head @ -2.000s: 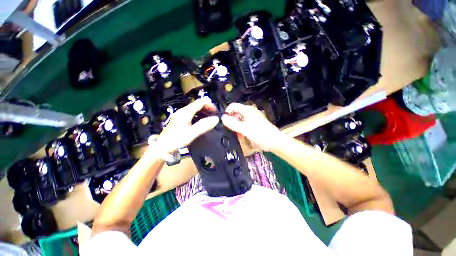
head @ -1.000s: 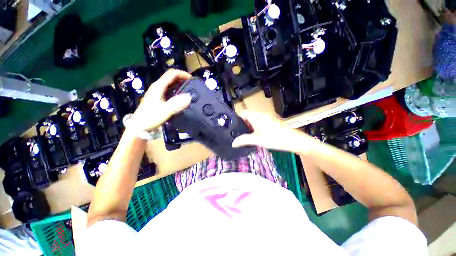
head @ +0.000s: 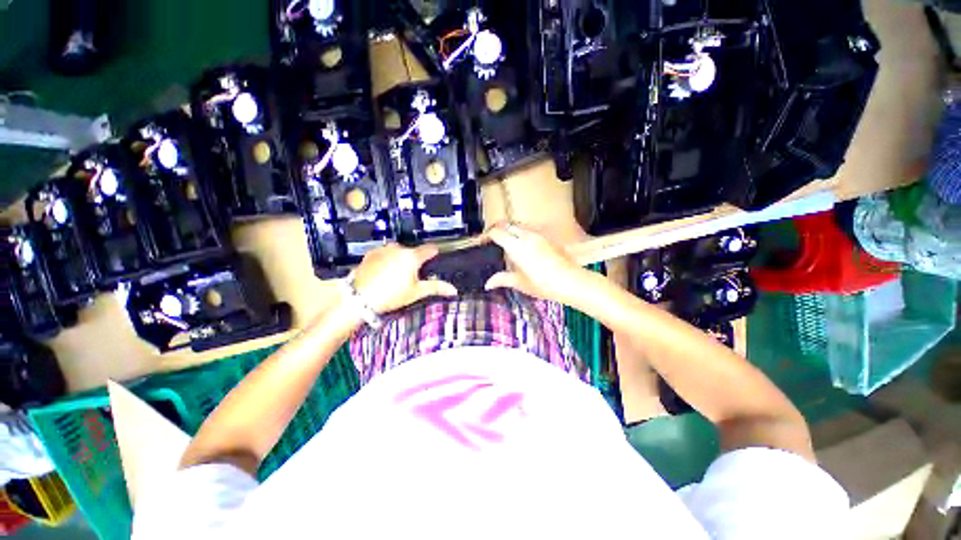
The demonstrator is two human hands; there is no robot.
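A black housing is held close to my body at the bench's front edge, with a dark, plain side showing. My left hand grips its left end and my right hand grips its right end. Its far side is hidden. Just beyond my hands, two open housing sub-assemblies stand side by side, the left one and the right one, each with a silver-white disc, wires and a tan circle.
More open housings stand in a row to the left. Large black housings are stacked at the right. A housing lies at the front left of the bench. Green crate below left; red stool at right.
The held housing has moved down towards my lap and turned, so its face with round recesses no longer shows. Both hands moved with it. The view has shifted, showing the two nearest open housings fully.
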